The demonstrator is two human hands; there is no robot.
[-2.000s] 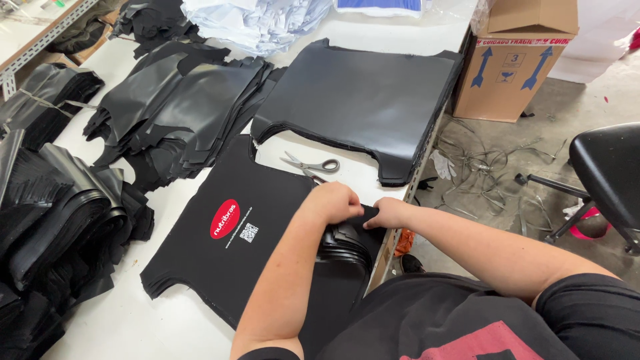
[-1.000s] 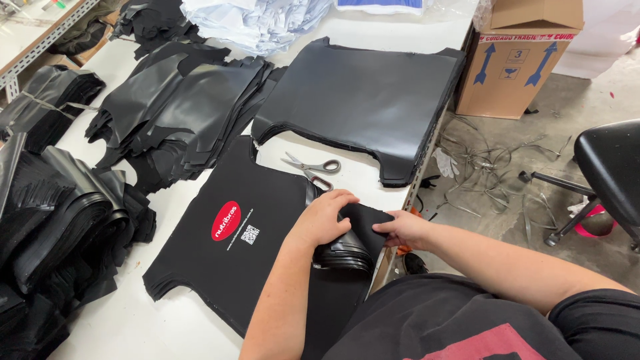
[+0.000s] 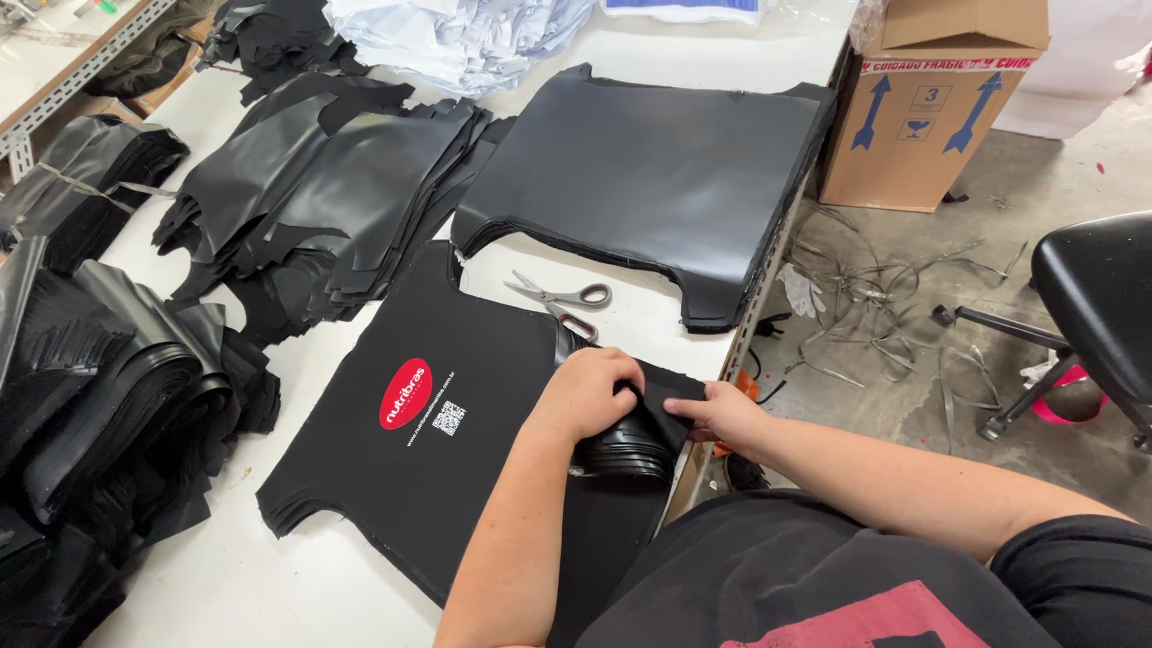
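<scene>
A stack of printed black fabric panels [image 3: 360, 450] with a red oval print lies before me, its near-right part folded back in a curled bundle of glossy layers [image 3: 625, 450]. My left hand [image 3: 589, 391] is closed over the top of that bundle, fingers curled on the folded layers. At the table edge my right hand [image 3: 715, 414] pinches the corner of a black fabric layer [image 3: 670, 387] between thumb and fingers. Scissors [image 3: 567, 297] with grey and dark handles lie spread on the white table just beyond my left hand.
Beyond the scissors lies a stack of glossy black panels [image 3: 648, 171]. More black piles [image 3: 351, 189] and a curled stack [image 3: 135, 378] cover the left. White cloth pieces [image 3: 459, 36] sit at the back. Right of the table are a cardboard box [image 3: 927, 117], strips [image 3: 882, 297] and a black chair [image 3: 1098, 297].
Both hands have shifted slightly, staying at the folded bundle. The black layer between them is lifted less than it was one second ago. The scissors and the other stacks have stayed put.
</scene>
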